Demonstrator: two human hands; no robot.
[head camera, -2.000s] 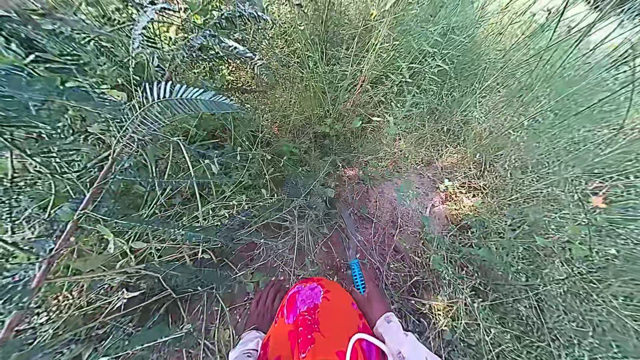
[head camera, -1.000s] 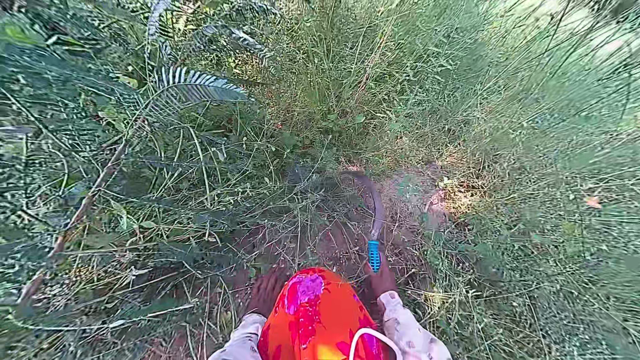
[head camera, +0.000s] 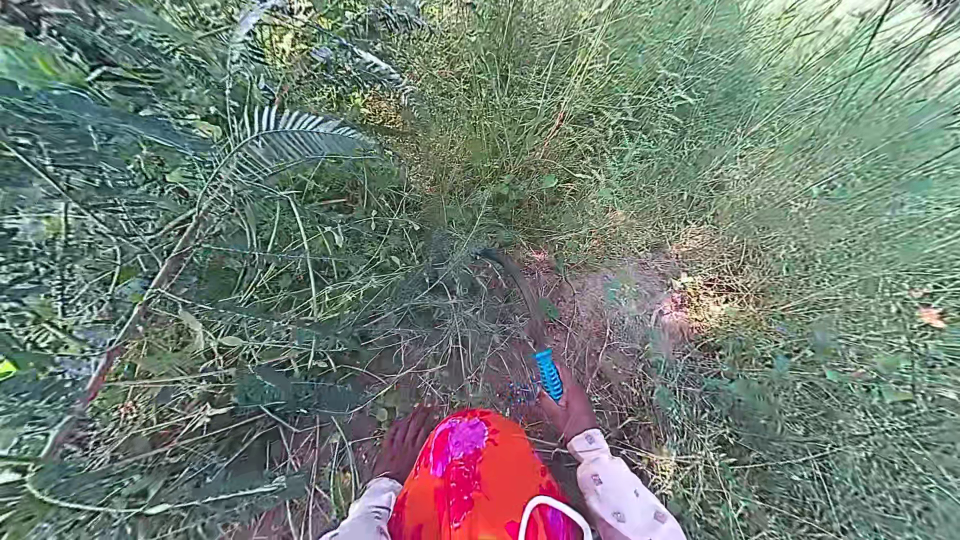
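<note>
My right hand is closed around the blue handle of a sickle, right of my knees. Its dark curved blade reaches up and bends left over the cut grass and bare soil. At the left side of the orange and pink cloth over my knees is my left hand, palm down with its fingers pointing forward; whether it touches the ground or holds anything cannot be told. Both arms wear pale patterned sleeves. A white cord loop lies over the cloth at the bottom.
Dense green grass stands ahead and to the right. On the left are tangled weeds, a fern-like leaf and a long brown stem. A patch of bare soil shows beyond the sickle, and an orange leaf lies far right.
The sickle has turned in my right hand's grip: its blade, less plainly seen two seconds ago, now shows its curve toward the left. My left hand stays beside my knees.
</note>
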